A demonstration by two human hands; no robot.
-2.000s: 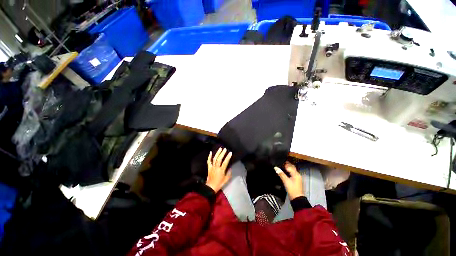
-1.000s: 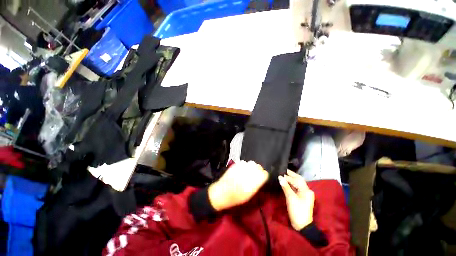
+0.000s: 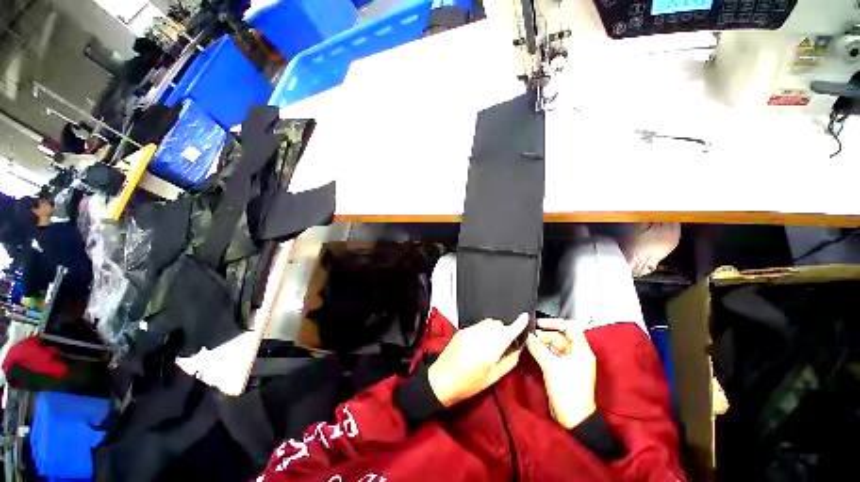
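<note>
A long black fabric panel (image 3: pixel 503 198) runs from the presser foot and needle (image 3: pixel 539 80) over the table's front edge down to my lap. Seams cross it. My left hand (image 3: pixel 478 356) grips its lower end near the right edge. My right hand (image 3: pixel 564 362) pinches the same edge beside it, fingertips nearly touching the left ones. The sewing machine (image 3: pixel 792 56) is cut off by the top of the picture, its screen lit. How the fabric's end lies under the fingers is hidden.
Thread snips (image 3: pixel 673 140) lie on the white table right of the needle. Black and camouflage cut pieces (image 3: pixel 223 226) are piled at the left. A blue bin (image 3: pixel 354 47) stands behind the table, a cardboard box (image 3: pixel 702 377) at lower right. A person (image 3: pixel 57 247) is at far left.
Both hands moved from apart near the table edge to together at the panel's lower end and took hold. The panel now lies stretched straight toward me. The view has tilted down and turned.
</note>
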